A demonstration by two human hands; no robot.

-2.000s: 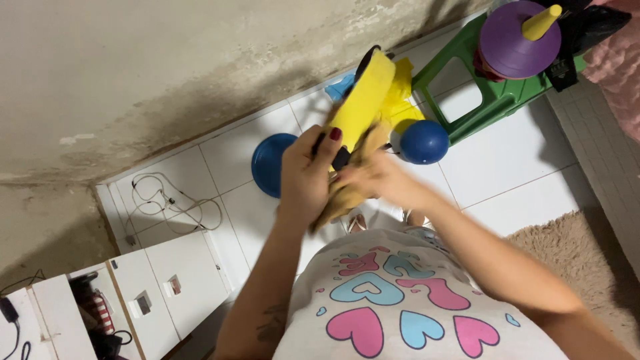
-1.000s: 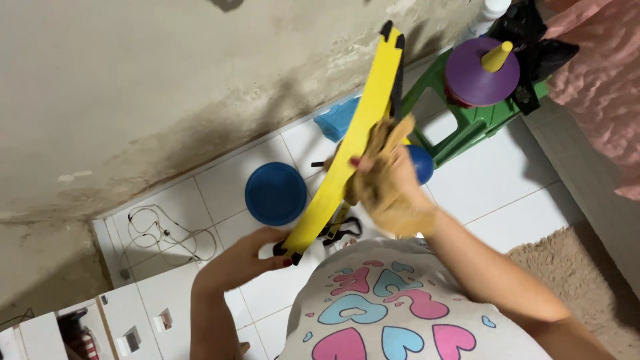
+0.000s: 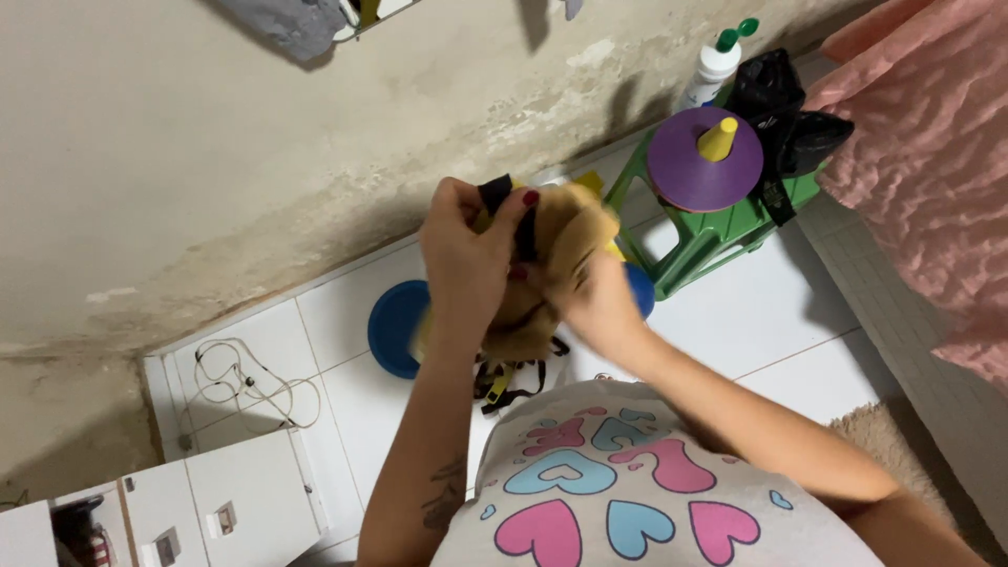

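Observation:
A tan cloth (image 3: 567, 228) is bunched between my two hands, blurred by motion. My left hand (image 3: 472, 252) pinches a black end piece (image 3: 494, 193) of the yellow strip between thumb and fingers. My right hand (image 3: 591, 299), on the other side, is closed on the tan cloth. Most of the yellow strip is hidden behind hands and cloth. Below them, black straps with a yellow piece (image 3: 498, 384) lie on the floor. A blue round basin (image 3: 398, 329) is partly covered by my left forearm, and a blue round object (image 3: 639, 290) shows beyond my right hand.
A green plastic stool (image 3: 709, 236) at the right holds a purple disc with a yellow cone (image 3: 718, 140), a white bottle (image 3: 713, 71) and black plastic bags (image 3: 795, 142). A thin cable (image 3: 250, 382) lies on the tiles near a white drawer cabinet (image 3: 244, 504). Pink fabric (image 3: 921, 157) hangs right.
My left hand has moved up from the lower end of the yellow strip and is now close to my right hand. The strip, in full view a second ago, is mostly hidden.

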